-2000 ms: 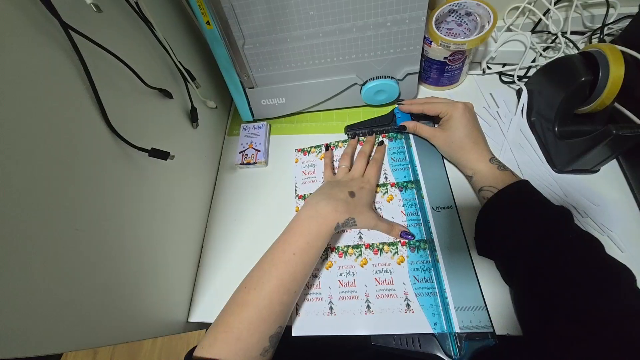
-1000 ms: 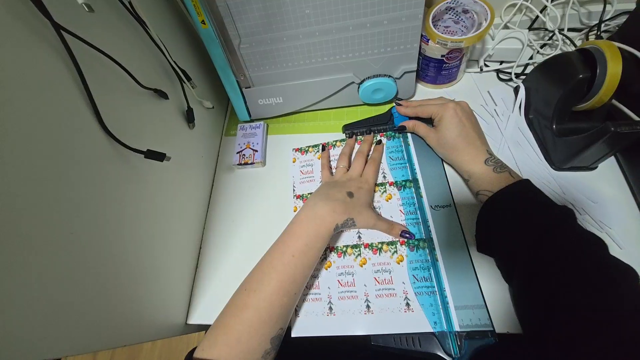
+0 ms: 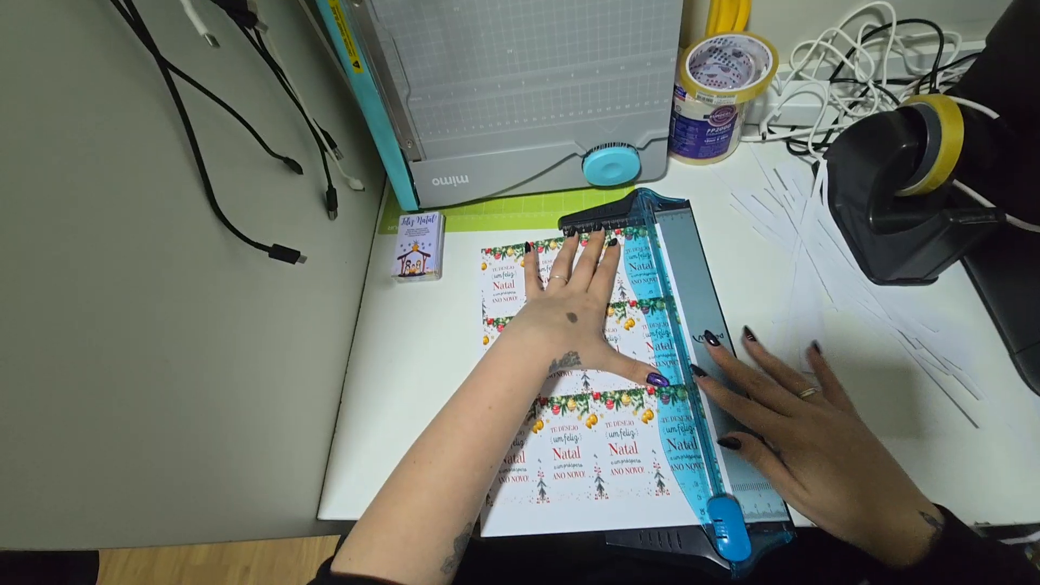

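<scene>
A printed sheet of Christmas cards (image 3: 601,479) lies on a blue rotary-style paper trimmer (image 3: 699,268), its right part under the clear blue rail. My left hand (image 3: 569,325) presses flat on the sheet, fingers spread, the thumb tip beside the rail. Over the trimmer's right side is my right hand (image 3: 792,422), fingers apart and holding nothing, its fingertips close to the rail. The blue cutter slider (image 3: 729,526) sits at the rail's near end.
A small card stack (image 3: 419,247) stands left of the trimmer. Behind are a larger grey cutting board (image 3: 536,89), a green mat (image 3: 487,213) and tape rolls (image 3: 705,122). Thin paper strips (image 3: 886,313) and a black tape dispenser (image 3: 886,203) lie to the right. Cables (image 3: 191,146) hang at left.
The cutter slider was at the rail's far end under my right hand and is now at the near end. My right hand has moved nearer and off the slider. My left hand has stayed.
</scene>
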